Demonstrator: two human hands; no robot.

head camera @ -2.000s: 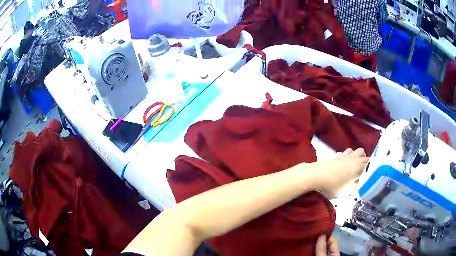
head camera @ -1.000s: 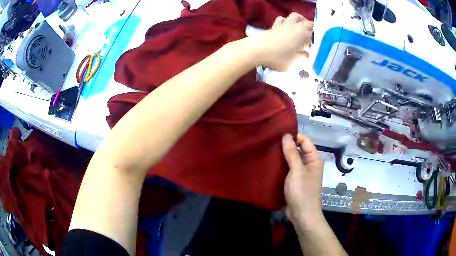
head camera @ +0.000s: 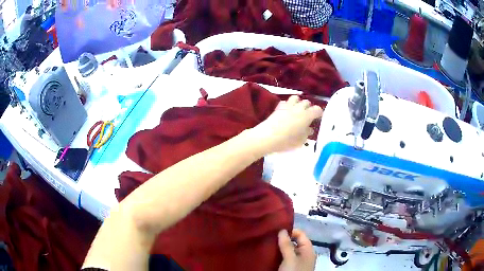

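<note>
A dark red garment [head camera: 212,222] lies spread over the white machine table and hangs toward my lap. My left hand [head camera: 294,124] reaches across it to the left side of the machine head, fingers curled over the cloth; whether it grips the cloth is hidden. My right hand [head camera: 296,251], cut off by the bottom edge, pinches the garment's right edge between thumb and fingers. The white sewing machine [head camera: 403,153] with blue border and "JACK" lettering stands at right. A narrow red binding strip [head camera: 403,233] runs into its metal parts.
Red-and-yellow-handled scissors [head camera: 101,134] and a black rectangle [head camera: 72,162] with a pink stick lie at left. A grey-white machine part [head camera: 53,103] stands behind. Red cloth heaps lie in the trough [head camera: 276,69] and at lower left. Thread cones [head camera: 414,39] stand upper right; a person in checked clothing shows at top.
The view first swung down and right, then rose again. My left hand stays by the machine head and my right hand at the garment's edge. The cloth looks little changed.
</note>
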